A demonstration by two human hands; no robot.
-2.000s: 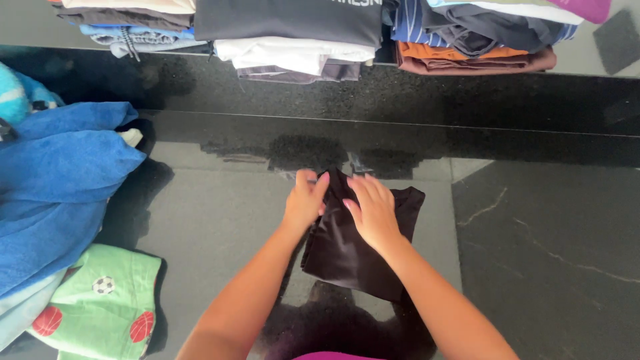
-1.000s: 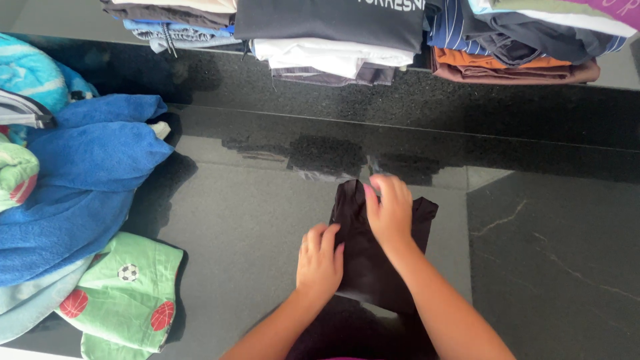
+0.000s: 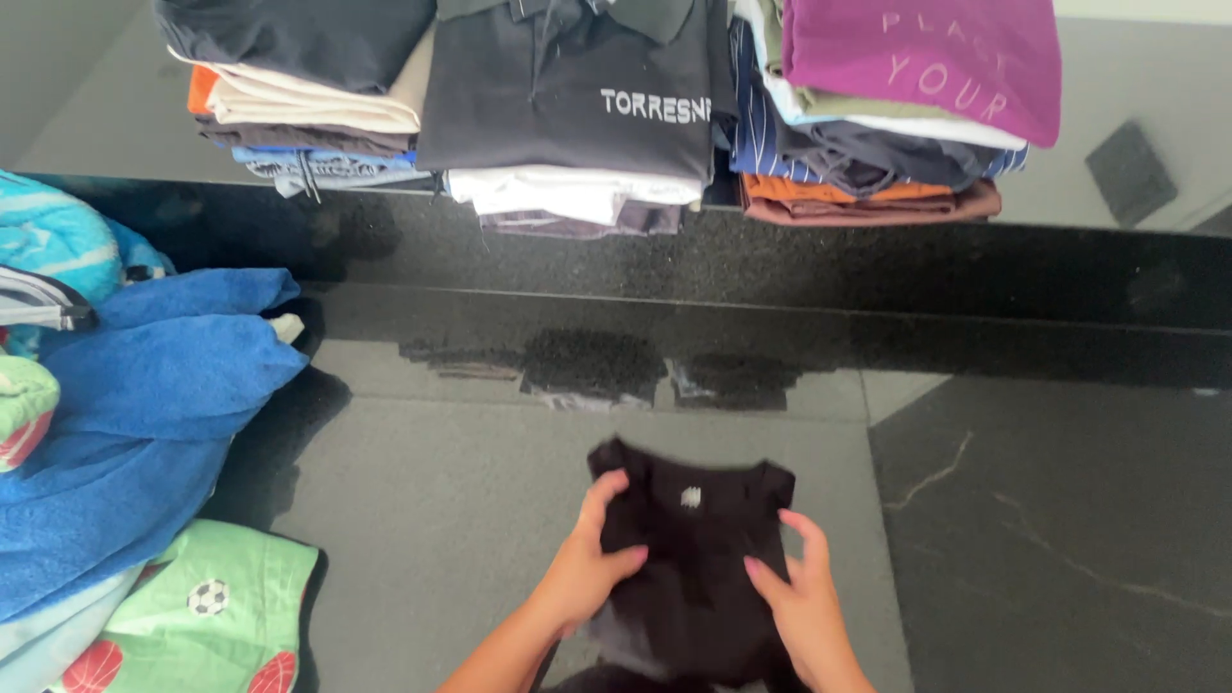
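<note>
A dark garment (image 3: 698,587), looking like a sleeveless top with a wide neckline and a small pale mark inside it, is between my hands over the glossy dark surface. My left hand (image 3: 592,563) grips its left side, with the thumb on the front of the cloth. On the opposite side, my right hand (image 3: 799,587) holds the edge below the shoulder, thumb also on the front. The garment's lower end is partly hidden near the bottom of the view.
Folded clothes stand in stacks on a raised ledge: a left stack (image 3: 318,96), a middle one under a dark collared shirt (image 3: 568,106), a right one under a purple garment (image 3: 924,58). A blue towel (image 3: 164,385) and green printed cloth (image 3: 231,597) lie at left.
The dark garment has been turned or opened out, and its wide neckline now shows. My hands have moved apart to its two sides.
</note>
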